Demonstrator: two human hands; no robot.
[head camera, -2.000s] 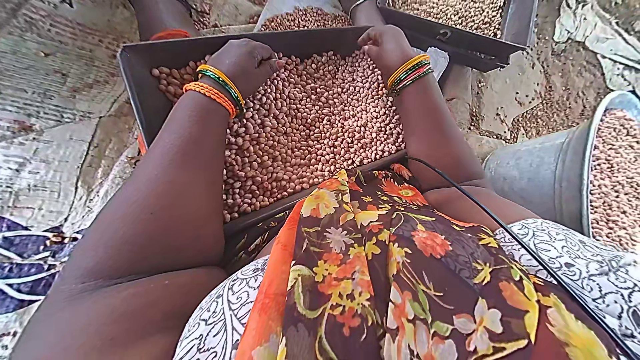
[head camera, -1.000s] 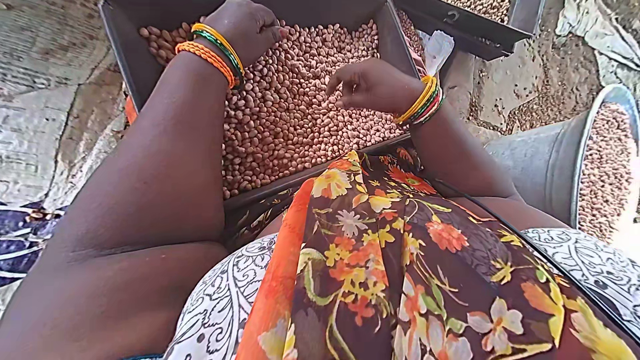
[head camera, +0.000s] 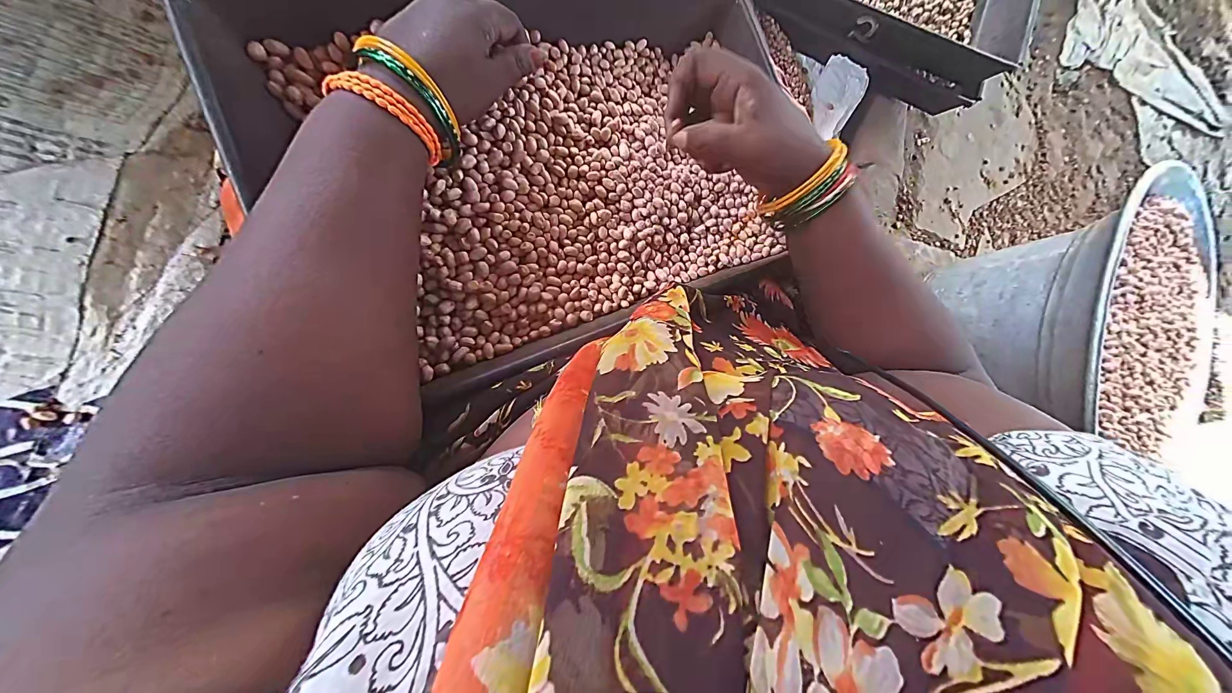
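A dark rectangular tray (head camera: 221, 106) rests at my lap, its bottom covered with pinkish-brown shelled peanuts (head camera: 568, 192). Over the upper left part of the nuts is my left hand (head camera: 462, 58), knuckles up, with thumb and forefinger close together; whether a nut is between them cannot be made out. My right hand (head camera: 736, 115) is over the right side of the nuts, its fingers curled toward the thumb; what it may hold is hidden. Yellow, green and orange bangles circle the left wrist, and yellow, green and pale ones the right.
A metal bucket (head camera: 1039, 298) of peanuts stands at the right. Beyond the tray, at the upper right, is another dark tray (head camera: 905, 48) with nuts. A whitish scrap (head camera: 837, 91) lies beside my tray. Worn sheeting (head camera: 48, 260) covers ground at the left.
My right hand was at the tray's far right edge two seconds ago, came nearer over the nuts, and is now a little farther out again. My left hand remains at the upper left.
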